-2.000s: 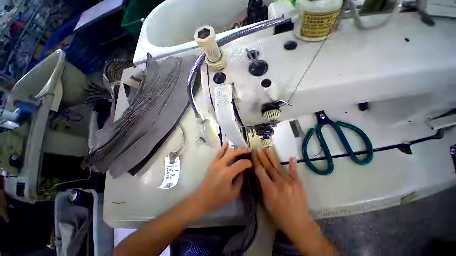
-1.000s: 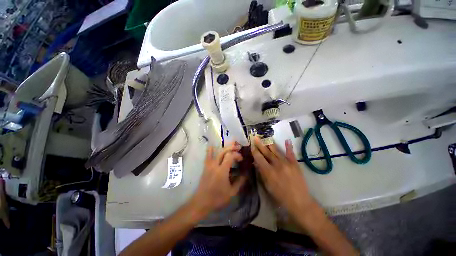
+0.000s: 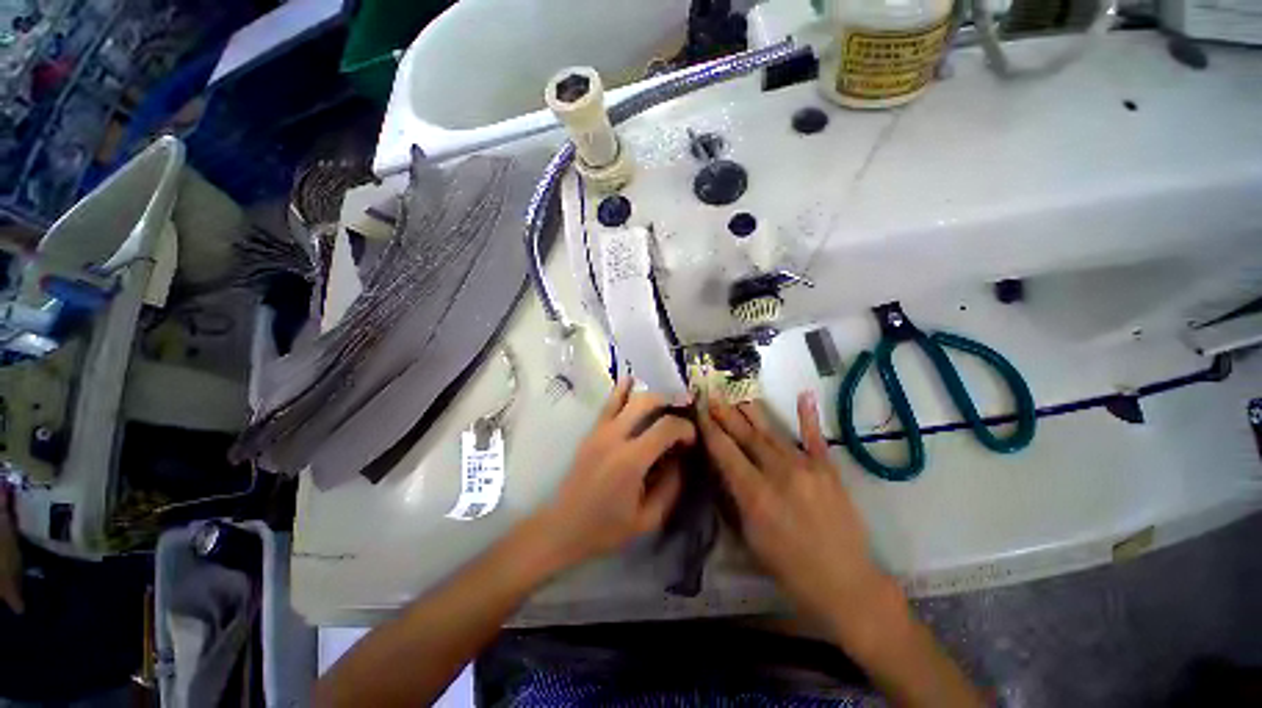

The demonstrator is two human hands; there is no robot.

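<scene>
A dark brown-grey cloth strip [image 3: 688, 542] lies under my hands and runs up to the needle area [image 3: 723, 374] of the white sewing machine [image 3: 969, 180]. Its lower end lies on the table near the front edge. My left hand [image 3: 619, 468] holds the strip's left side between curled fingers and thumb, just below the needle area. My right hand [image 3: 778, 484] lies flat with its fingertips on the strip's right side beside the presser foot. The foot itself is mostly hidden by fingertips and small parts.
Teal-handled scissors [image 3: 937, 393] lie right of my right hand. A fanned stack of grey strips [image 3: 401, 325] and a white ticket [image 3: 478, 474] lie at left. A curved silver tube [image 3: 537, 228] and a labelled white container [image 3: 889, 53] are at the back. Bins [image 3: 208, 609] stand at far left.
The cloth's hanging length has shortened: it hung past the table edge two seconds ago, and its end now lies on the table. Both hands stay near the needle area.
</scene>
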